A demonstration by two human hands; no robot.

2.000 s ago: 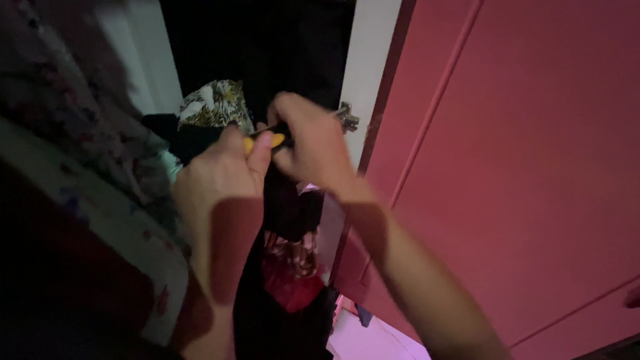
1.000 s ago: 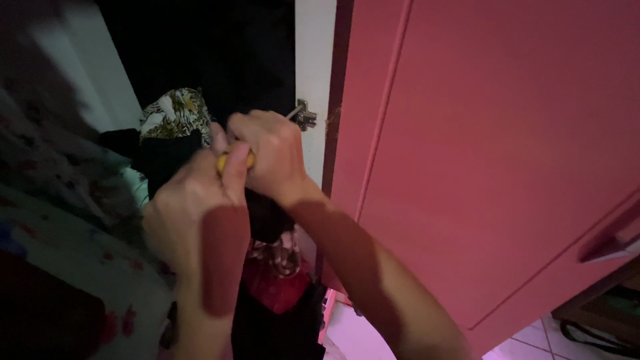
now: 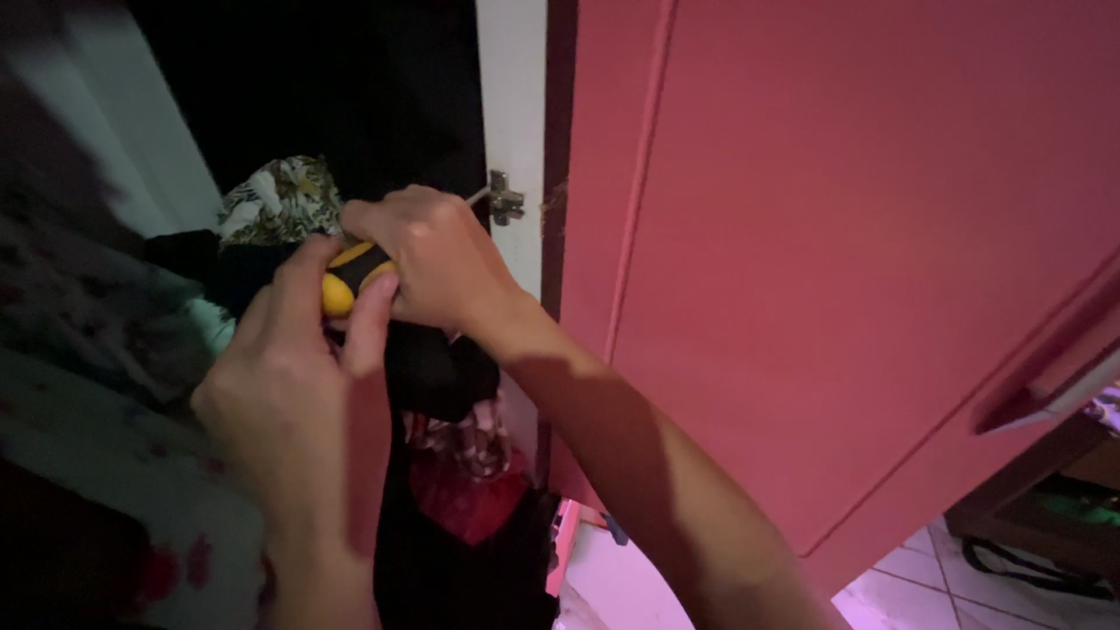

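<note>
Both of my hands are on a screwdriver with a yellow and black handle (image 3: 350, 278). My left hand (image 3: 293, 337) has its thumb and fingers around the butt end of the handle. Further forward, my right hand (image 3: 433, 254) is closed around the front of the handle and hides part of it. The thin metal shank (image 3: 478, 196) shows beyond my right knuckles and reaches the metal hinge (image 3: 506, 199) on the white frame (image 3: 514, 114). How the tip meets the hinge is too small to tell.
A large pink door panel (image 3: 814, 236) with a handle recess fills the right side. Patterned cloth (image 3: 282, 199) and dark clothes lie behind my hands, red fabric (image 3: 472, 490) below. Floral fabric (image 3: 105, 420) hangs at left. Tiled floor (image 3: 927, 577) shows at lower right.
My left hand's grip has loosened, so more of the yellow and black handle shows than one second ago. The view has shifted, showing more of the pink door.
</note>
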